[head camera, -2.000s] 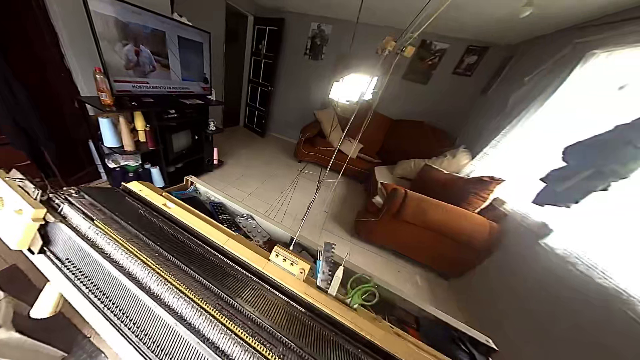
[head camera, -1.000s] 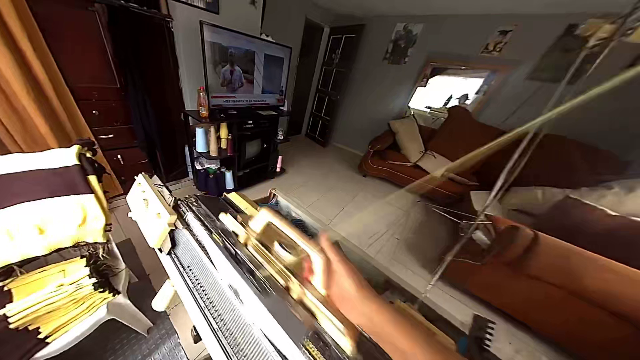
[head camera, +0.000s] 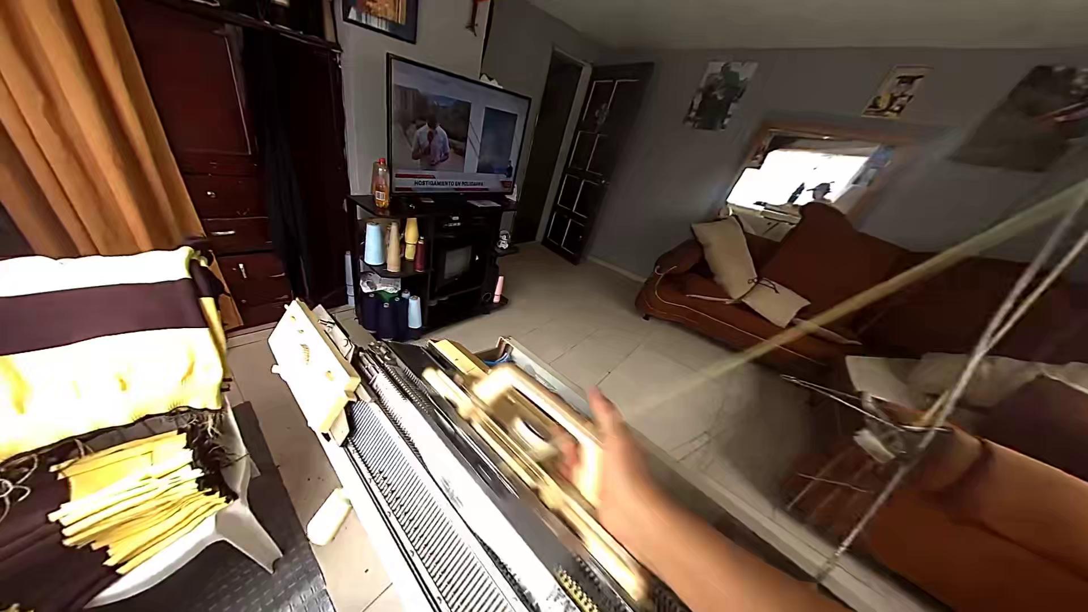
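Note:
A long knitting machine (head camera: 425, 510) with rows of metal needles runs from the lower middle toward the back left. My right hand (head camera: 608, 467) grips the handle of the cream knitting machine carriage (head camera: 501, 408), which is blurred and sits over the needle bed near its far left part. A pale yarn strand (head camera: 765, 344) stretches from near the carriage up to the upper right. Other grey strands (head camera: 977, 357) hang at the right. My left hand is not in view.
At the left, striped knitted fabric (head camera: 102, 340) and folded yellow knitted pieces (head camera: 140, 501) lie on a white plastic chair (head camera: 225, 527). Yarn cones (head camera: 393, 246) stand on a black shelf unit beneath a television (head camera: 459, 127). A brown sofa (head camera: 850, 246) is at the back right.
My right hand, unseen two seconds ago, is on the carriage in the two later frames. The view has swung left, bringing the chair and fabric in.

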